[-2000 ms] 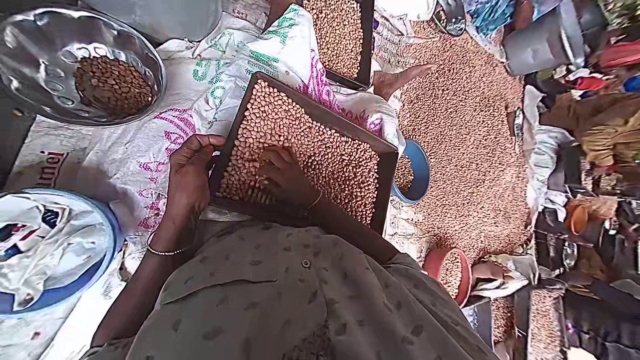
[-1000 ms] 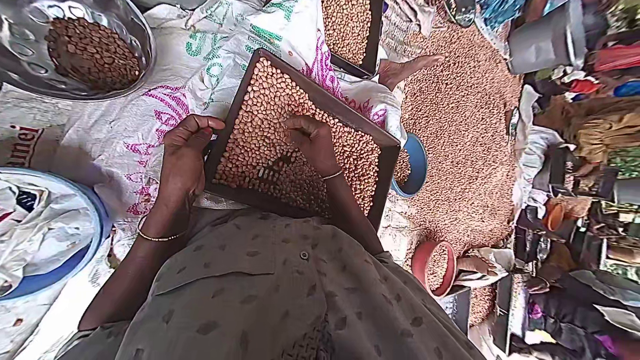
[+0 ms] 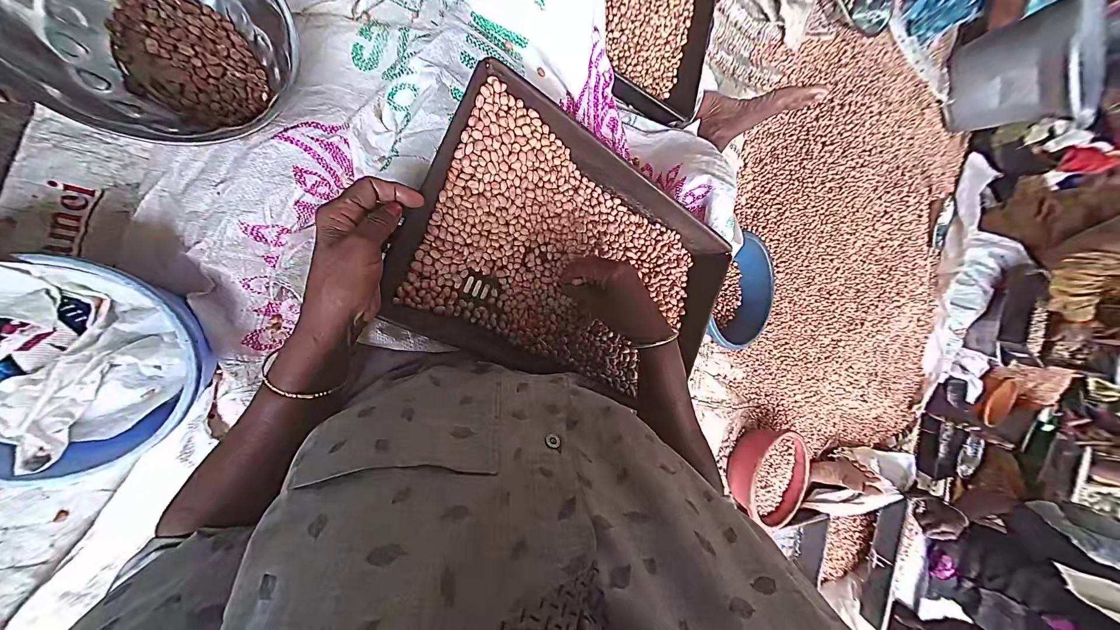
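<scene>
A dark rectangular tray full of shelled peanuts rests on my lap, tilted in view. My left hand grips the tray's left rim, thumb and fingers pinched on it. My right hand is down among the peanuts in the lower right half, its fingertips bent and partly hidden; whether it holds a nut I cannot tell. Left of it, a small slotted patch of the tray's bottom shows between the nuts. Each wrist wears a thin bangle.
A metal bowl of darker nuts stands upper left, a blue basin with white sacking lower left. Beyond are another peanut tray, a person's bare foot, a blue bowl, a red bowl, a grey bucket and spread peanuts.
My right hand has moved down and to the right over the peanuts since one second ago. The bare patch near it looks smaller. My left hand stays at the tray's left rim.
</scene>
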